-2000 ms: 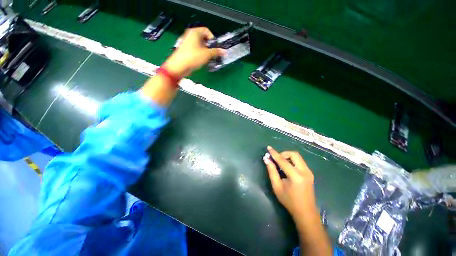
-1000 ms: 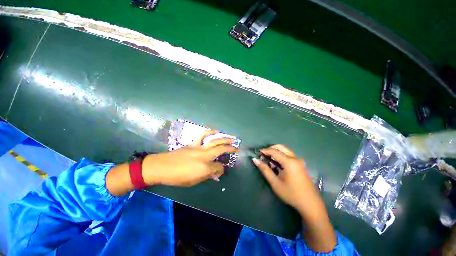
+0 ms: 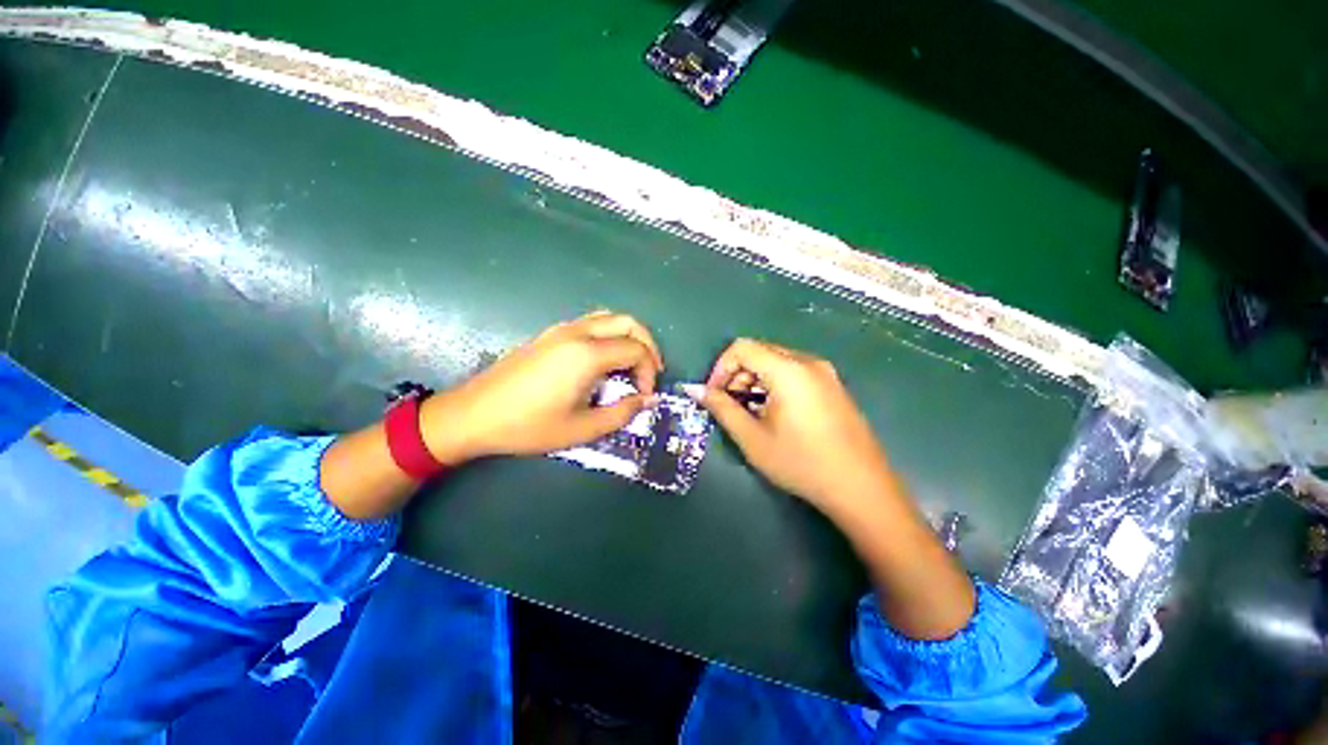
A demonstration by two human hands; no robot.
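Note:
An open phone unit lies on the dark green bench, its circuit-board end to the right and its silver-white part partly under my left hand. My left hand, with a red wristband, rests over the unit's upper left part, fingertips pinched together at the board. What is between them cannot be made out. My right hand is at the unit's upper right corner. Its thumb and fingers are closed on a small dark part or tool, mostly hidden by the fingers.
Phone units lie on the green belt beyond the worn white edge strip, one at top centre and one at right. A clear plastic bag lies at the right of the bench, with small loose bits near my right forearm.
My left hand took a phone unit from the belt and brought it down to the bench. Now its fingertips pinch at the board, and my right hand has moved in to the unit's corner.

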